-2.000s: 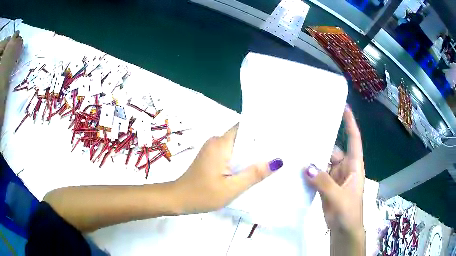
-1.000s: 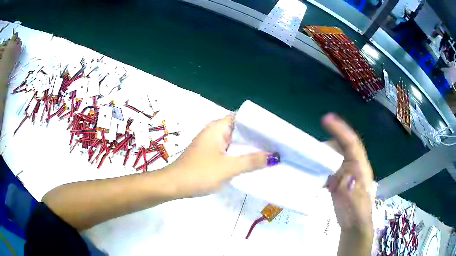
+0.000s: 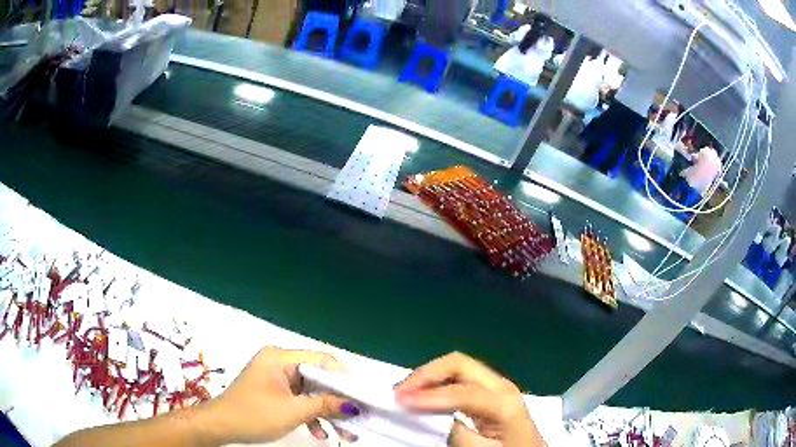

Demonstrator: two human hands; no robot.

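Note:
A white sheet [image 3: 375,403], bent or folded, is held between my two hands at the bottom of the view. My left hand [image 3: 292,397] grips its left end, thumb with purple nail on top. My right hand [image 3: 467,397] is at its right side with the fingers on the sheet. The sheet's lower part and my right thumb are partly cut off or hidden. A pile of loose wired parts [image 3: 96,349] with red leads lies on the white bench at the left.
A dark green belt [image 3: 262,262] runs beyond the bench. On the far rail are a perforated white plate [image 3: 373,171], a large orange strip bundle [image 3: 484,218] and a narrow one [image 3: 599,269]. A slanting grey post [image 3: 663,336] stands at the right. People and blue stools [image 3: 425,66] are beyond.
The view has tilted up, so the hands now sit low in the picture. The sheet was flat and large, then folded over, and now appears as a narrow bent shape. My right fingers have come onto it.

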